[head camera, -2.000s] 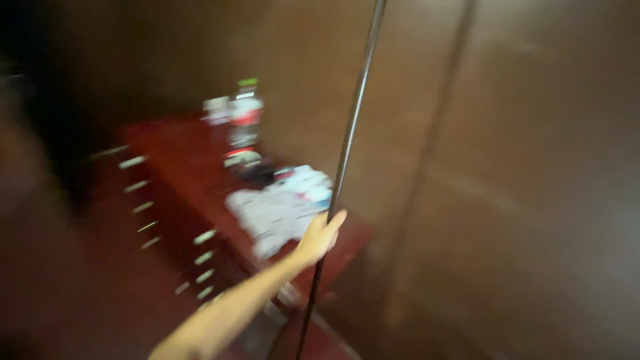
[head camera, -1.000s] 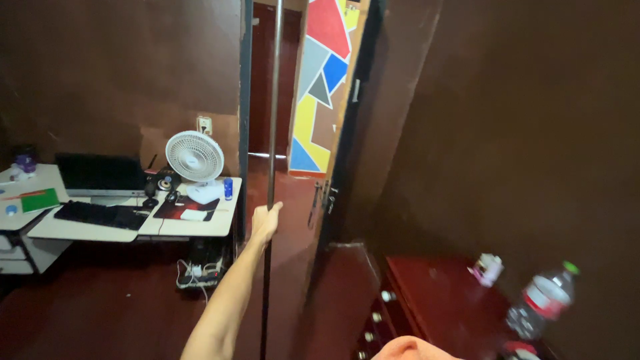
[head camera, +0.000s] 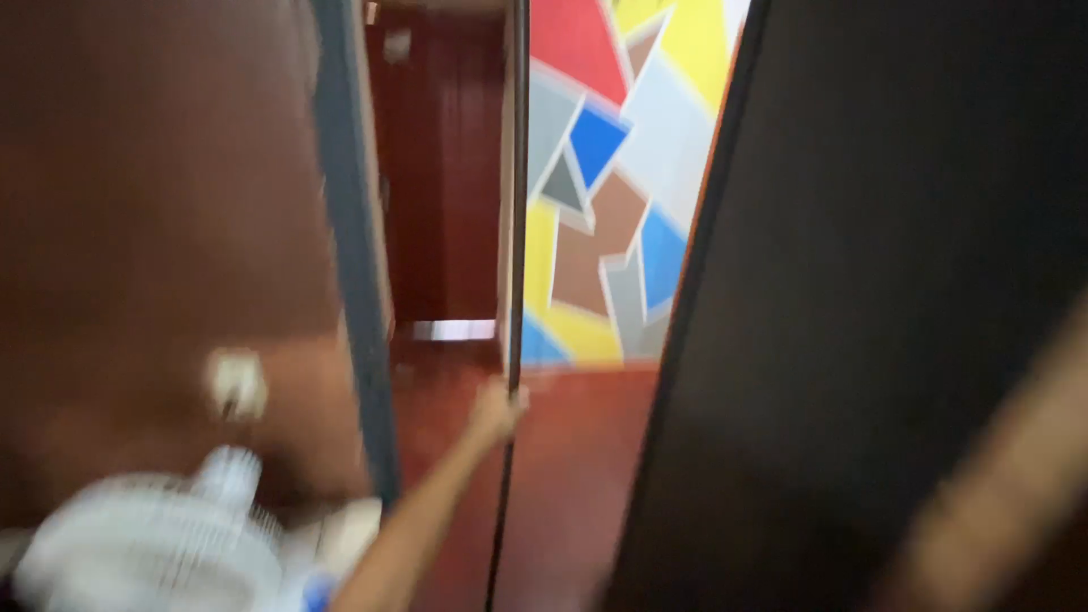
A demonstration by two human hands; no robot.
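A long thin dark pole [head camera: 518,212] stands almost upright near the middle of the view, with my left hand [head camera: 497,410] closed around it. The pole passes in front of a doorway. To its right a dark door [head camera: 816,280] stands open. My right forearm [head camera: 1003,476] shows as a blur at the right edge; the hand itself is out of view.
A white fan [head camera: 153,544] stands at the lower left below a wall outlet [head camera: 236,382]. A grey door frame [head camera: 353,255] edges the opening. Beyond are a red floor [head camera: 586,450], a dark red door [head camera: 438,170] and a wall painted with coloured shapes [head camera: 603,280].
The view has moved much closer to the doorway. The door beside it stands wider open than one second ago. My left hand has kept hold of the pole.
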